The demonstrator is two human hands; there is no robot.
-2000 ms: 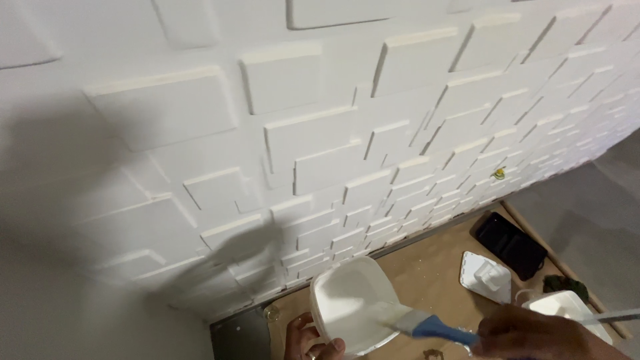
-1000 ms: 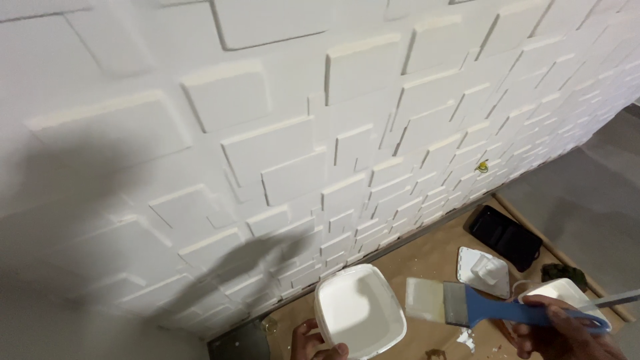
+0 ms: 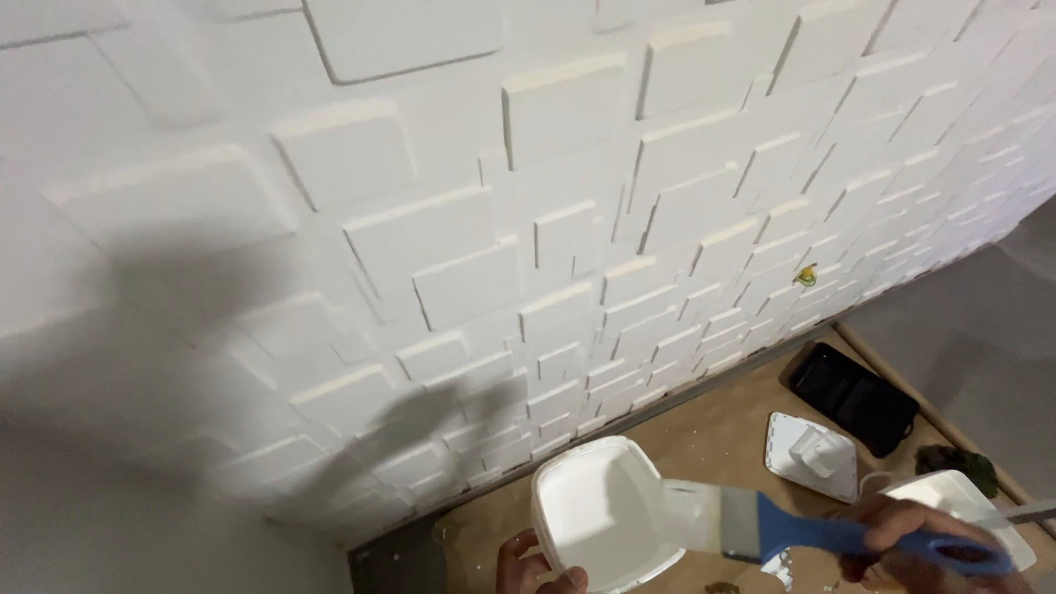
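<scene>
In the head view my left hand [image 3: 536, 569] grips the near left rim of a square white plastic tub [image 3: 602, 511] of white paint, at the bottom middle. My right hand [image 3: 899, 536], at the lower right, holds a wide paintbrush by its blue handle [image 3: 808, 532]. The brush's pale, paint-covered bristles [image 3: 693, 513] point left and overlap the tub's right rim. Whether the tips touch the paint cannot be told. Beyond the tub rises a white wall of raised rectangular blocks [image 3: 565, 107].
Brown paper [image 3: 701, 445] with paint specks covers the floor along the wall. On it lie a black tray [image 3: 854, 400], a white lid with a small white piece [image 3: 813, 458], a dark green bundle [image 3: 957, 470] and a white container [image 3: 957, 495]. A yellow fitting [image 3: 806, 275] juts from the wall.
Two seconds ago the bristles were inside the tub; one second ago they were clear of its right side. Now they overlap the rim again. My left hand has kept its hold on the tub.
</scene>
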